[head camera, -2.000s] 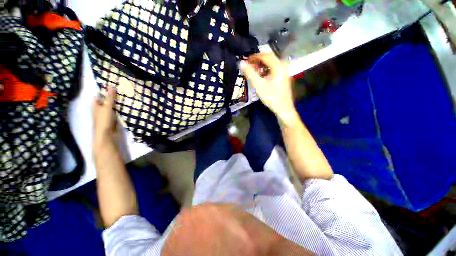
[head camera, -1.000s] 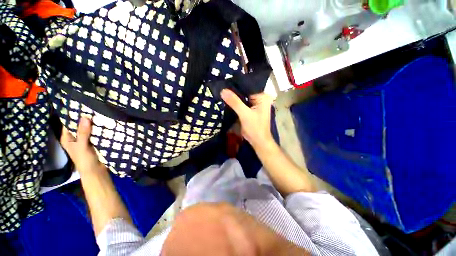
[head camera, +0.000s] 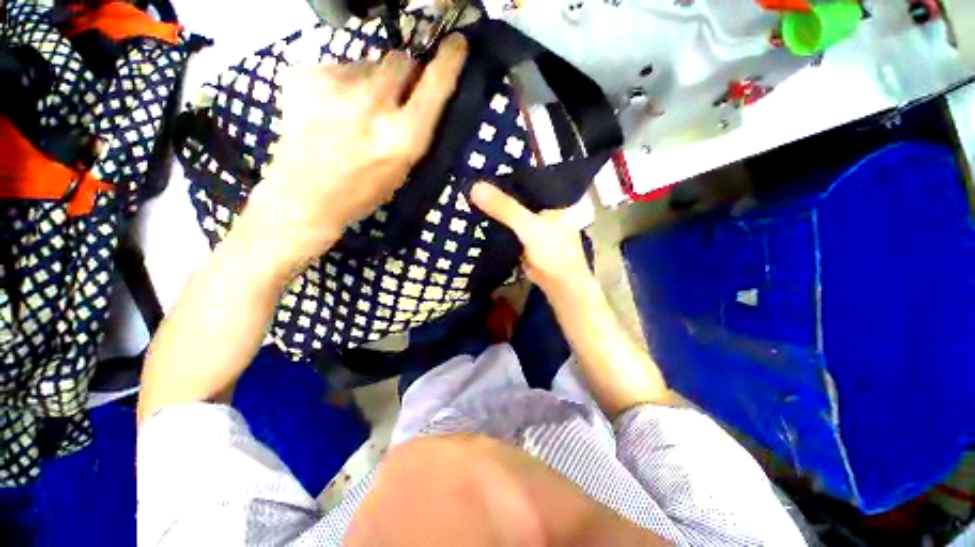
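The navy-black bag body with cream clover-like print lies at the front edge of the white machine table. A black strap loops off its right side. My left hand lies over the upper bag, its fingertips near the dark machine head at the top centre. What its fingers hold, if anything, is unclear. My right hand holds the bag's right edge by the black band, thumb on top; its other fingers are hidden beneath.
A pile of same-print bags with orange patches is at the left. The metal machine bed, a green cone and a red-handled lever are at the right. Large blue containers stand below on both sides.
My left hand has moved from the bag's lower left edge up and right, onto the bag near the machine head. My right hand still holds the right edge. The black strap loop has spread rightward.
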